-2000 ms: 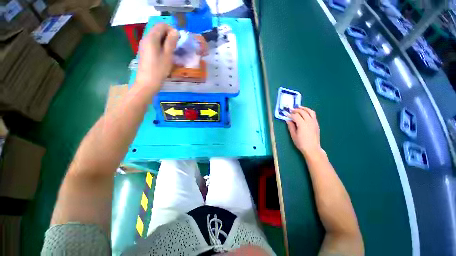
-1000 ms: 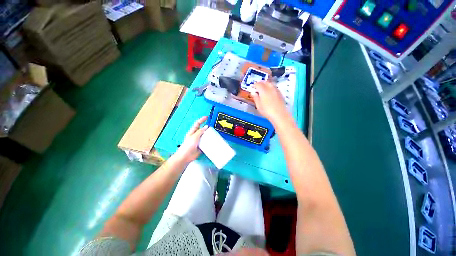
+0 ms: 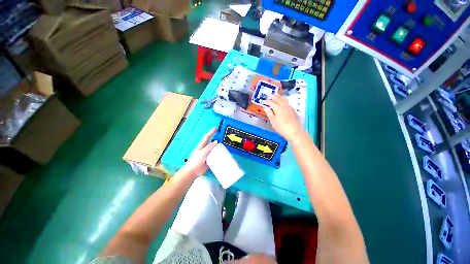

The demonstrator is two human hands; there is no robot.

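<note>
A white plastic housing (image 3: 265, 94) with a dark blue inner edge lies in the orange-brown fixture (image 3: 257, 109) on the perforated bed plate (image 3: 224, 106). My right hand (image 3: 281, 112) is at the housing's near right edge, fingertips touching it; whether they grip it is hard to tell. My left hand (image 3: 199, 156) holds a plain white cover (image 3: 224, 166) by its left edge, in front of the blue press base (image 3: 251, 146) with its red button (image 3: 249, 145).
The grey press head (image 3: 288, 43) is raised behind the fixture. The control box (image 3: 403, 32) hangs at the upper right. A flat carton (image 3: 157, 129) lies left of the turquoise table (image 3: 191, 140). Housings (image 3: 436, 193) lie on the conveyor at right.
Since two seconds ago, my right hand has moved from the housing on the green bench to the fixture. My left hand has left the fixture and come down with the white cover.
</note>
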